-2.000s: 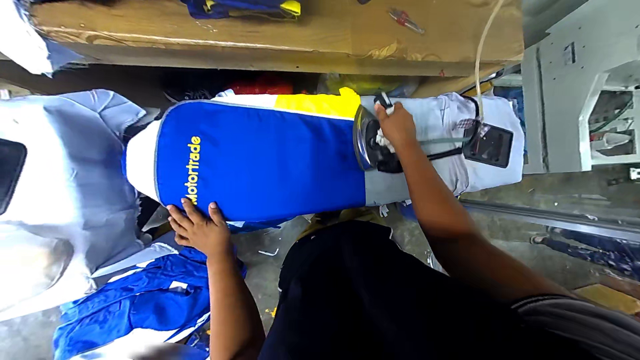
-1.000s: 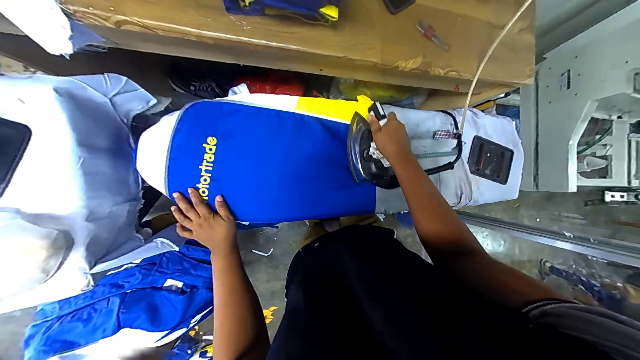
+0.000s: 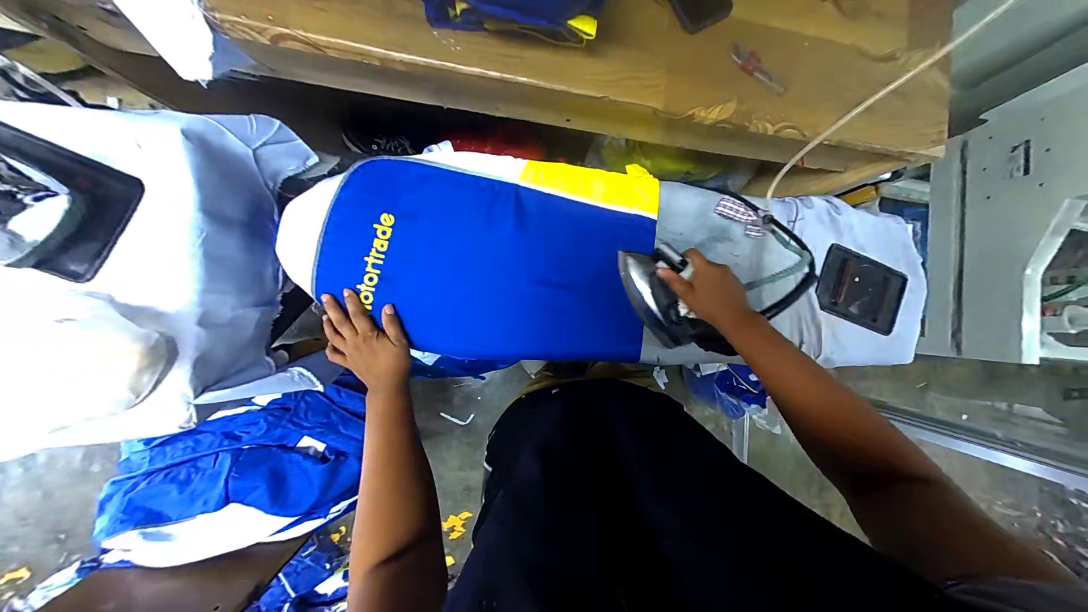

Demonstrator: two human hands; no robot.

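Note:
A blue garment panel [image 3: 510, 263] with yellow lettering and a yellow and white edge lies flat over the rounded end of an ironing board [image 3: 297, 229]. My left hand [image 3: 368, 340] rests with spread fingers on the panel's near left edge, beside the lettering. In my right hand [image 3: 705, 289] is the handle of a corded electric iron [image 3: 650, 297], whose soleplate is at the panel's right edge, low on the board. The iron's cord and a hose run to the right, past a dark iron rest [image 3: 861, 289] on the white board cover.
Beyond the board stands a wooden table [image 3: 595, 68] with folded blue cloth [image 3: 518, 17] and a dark phone-like object [image 3: 701, 10]. At left is another white-covered board [image 3: 221, 195]. Blue and white garments [image 3: 229, 476] hang below it. Grey machinery [image 3: 986, 246] stands at right.
My right hand has moved the iron toward me along the panel's right edge, from near the yellow part. My left hand stays at the panel's near left edge.

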